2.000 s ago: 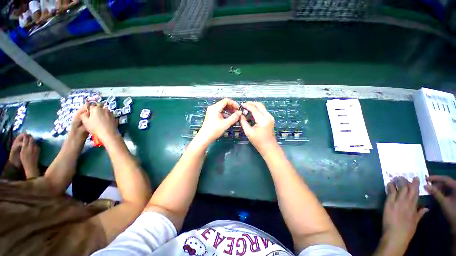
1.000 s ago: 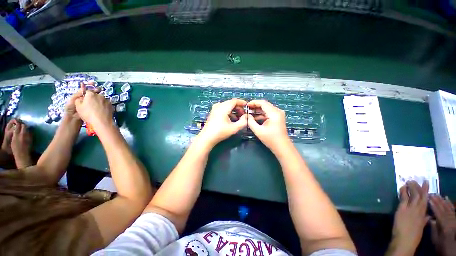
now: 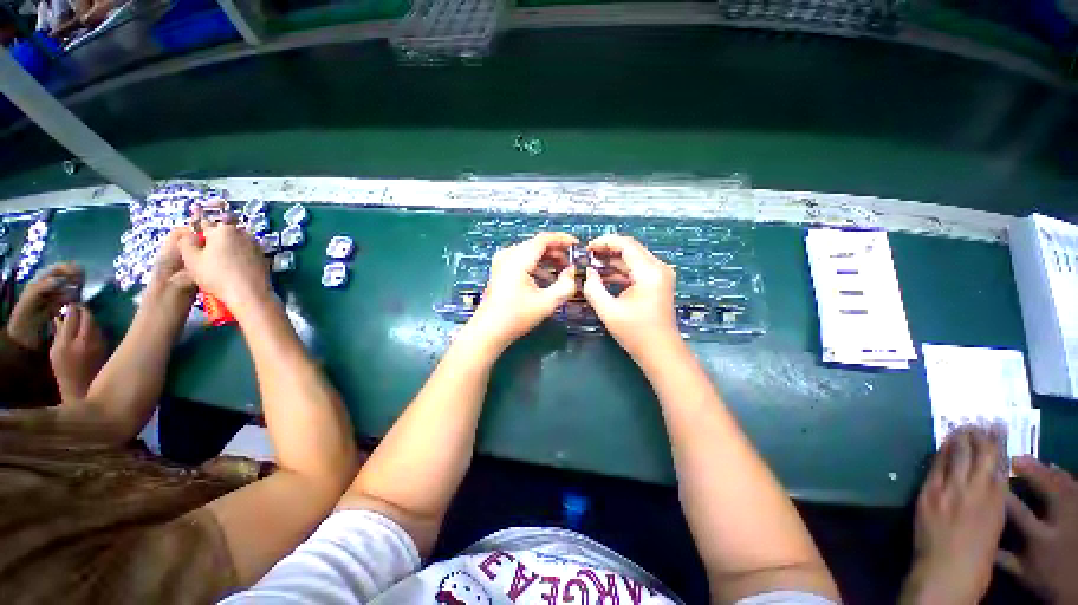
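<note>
My left hand (image 3: 520,284) and my right hand (image 3: 634,288) meet at the fingertips over the tray. Between them they hold a small dark part with a pale face (image 3: 580,257), probably a small module; its details are too small to tell. The clear ribbed blister tray (image 3: 742,274) lies flat on the green bench below and around my hands. Small dark parts (image 3: 713,316) sit in its near row. My hands hide the middle of the tray.
White label sheets (image 3: 859,296) lie right of the tray. A neighbour's hands (image 3: 963,485) are on a white sheet near a white stack (image 3: 1056,301). At left, a neighbour's hands (image 3: 225,262) hold an orange-red tool (image 3: 216,310) by piled white housings (image 3: 148,236). A pale rail (image 3: 355,192) borders the belt.
My hands stay together over the tray, and the held part shows slightly more between the fingertips. The small green item on the belt has shifted left. The far-left person's hands have moved up.
</note>
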